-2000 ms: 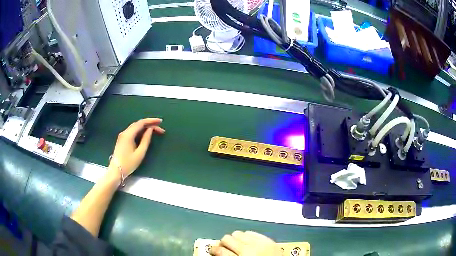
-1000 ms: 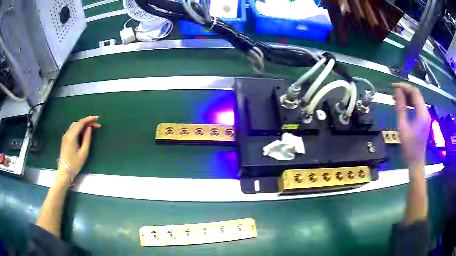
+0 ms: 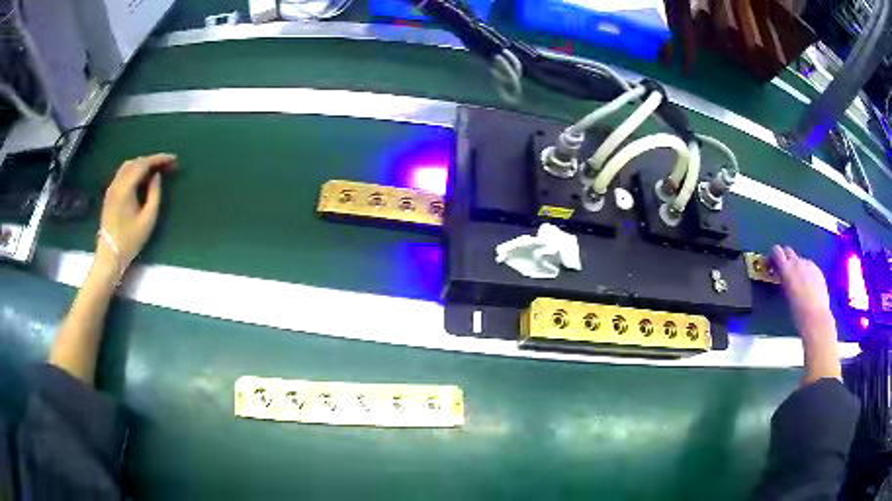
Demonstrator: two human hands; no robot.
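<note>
A brass bar (image 3: 764, 267) sticks out from the right end of the black UV lamp unit (image 3: 606, 264). My right hand (image 3: 800, 284) touches the bar's right end; whether the fingers grip it cannot be told. Another brass bar (image 3: 381, 203) lies on the green belt, its right end under the unit's violet-lit left side. My left hand (image 3: 132, 204) is over the belt at the left, empty, with thumb and fingers apart. A third brass bar (image 3: 349, 402) lies on the green front ledge.
A brass bar (image 3: 616, 326) stands against the unit's front. A crumpled tissue (image 3: 540, 251) and hoses (image 3: 636, 147) are on top of the unit. Silver rails (image 3: 245, 294) edge the belt. A white-grey machine stands at left, blue bins (image 3: 587, 29) behind, and another violet glow (image 3: 855, 279) at right.
The view has shifted. My right hand left the bar on the ledge, was raised at the right, and has come down onto the bar end beyond the unit. The belt bar sits further under the unit.
</note>
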